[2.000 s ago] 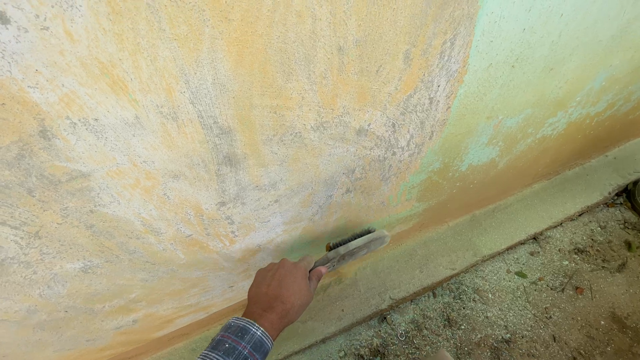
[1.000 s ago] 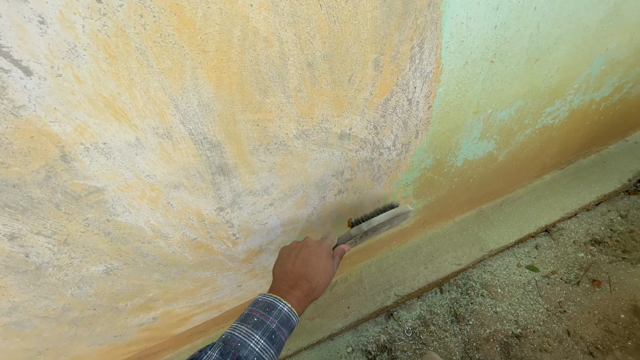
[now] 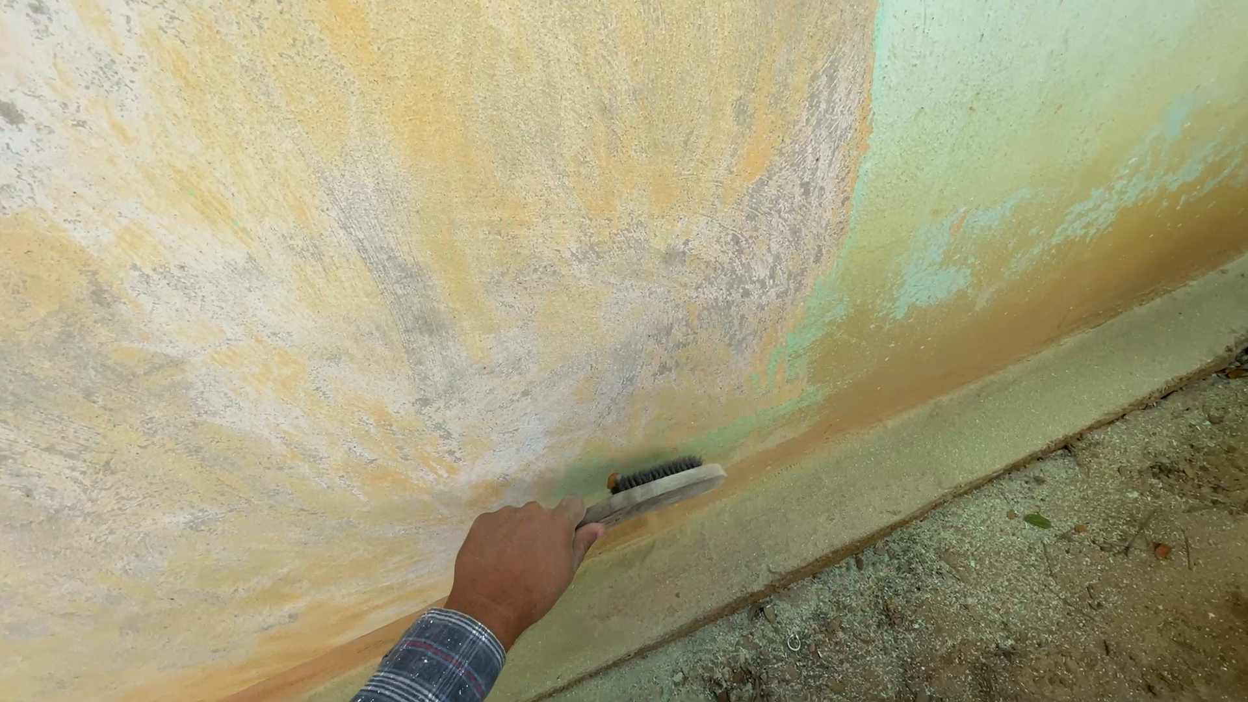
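My left hand [image 3: 517, 565], in a plaid shirt cuff, grips the handle of a wire brush [image 3: 665, 487] with a pale, worn wooden back. The dark bristles point up toward the painted wall [image 3: 585, 292], low down by a faint green patch; whether they touch it is hard to tell. The wall surface around the brush is a scuffed mix of yellow-orange, white and grey. My fingers wrap round the far side of the handle and are partly hidden. My right hand is out of view.
Light green paint [image 3: 1014, 88] with turquoise patches covers the wall at the right. A dusty ledge [image 3: 877, 468] runs along the wall's foot. Beyond its edge lies soil [image 3: 1102, 575] with pale flakes, a green leaf [image 3: 1037, 521] and small debris.
The brush in my left hand moved up and right along the wall, then back down and left, away from the edge of the green paint. My grip on it stayed closed.
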